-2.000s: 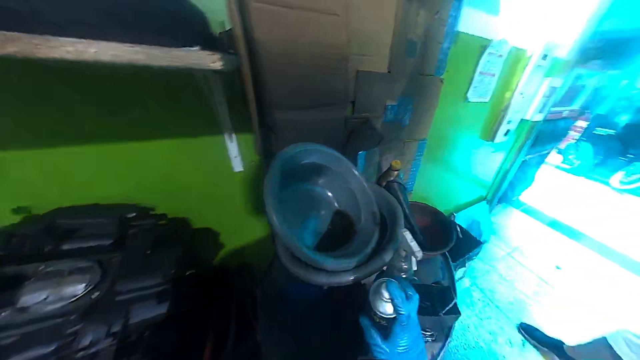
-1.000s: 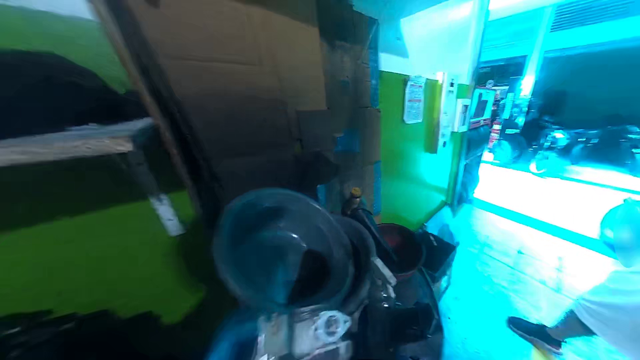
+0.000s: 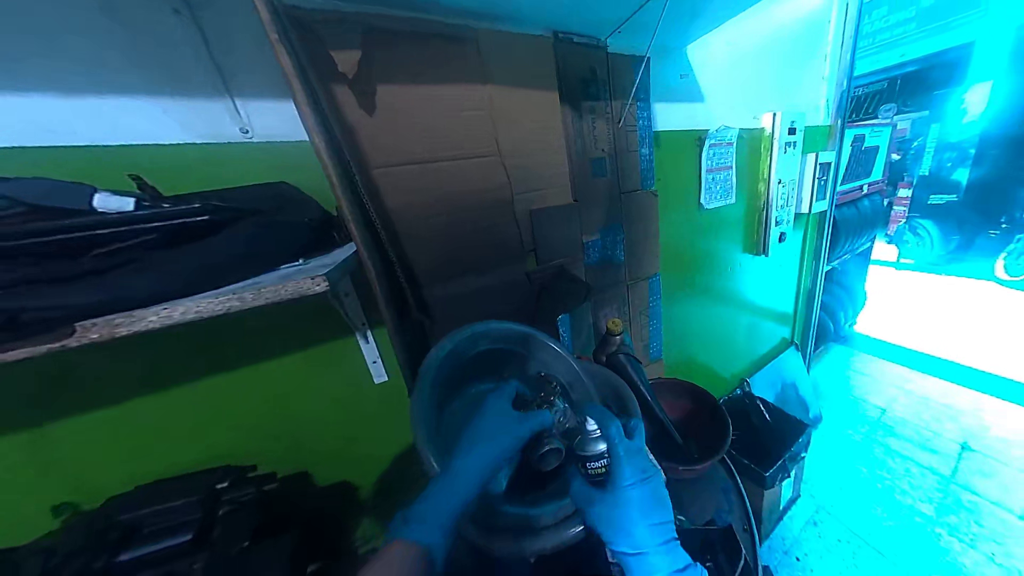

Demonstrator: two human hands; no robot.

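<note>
Both hands wear blue gloves. My left hand [image 3: 508, 424] is over the grey plastic basin [image 3: 448, 368], its fingers closed on a metal engine part [image 3: 552, 400], perhaps a carburetor, with a round opening facing down toward me. To the right, my right hand [image 3: 628, 472] is wrapped around a spray can [image 3: 593, 452] with a white nozzle and a dark label bearing writing. The can's nozzle is close beside the metal part. Another basin lies beneath and behind the grey one.
A dark red bowl [image 3: 716, 420] with a black funnel [image 3: 640, 384] leaning in it stands right of the basin. Beyond it is a lined bin [image 3: 764, 436]. A wall shelf [image 3: 240, 296] with black covers juts out at left; black parts [image 3: 192, 520] lie below.
My right hand held the can two seconds ago beside the basins. Now both hands are at the basin, the left one holding the metal part. The view has swung and tilted upward.
</note>
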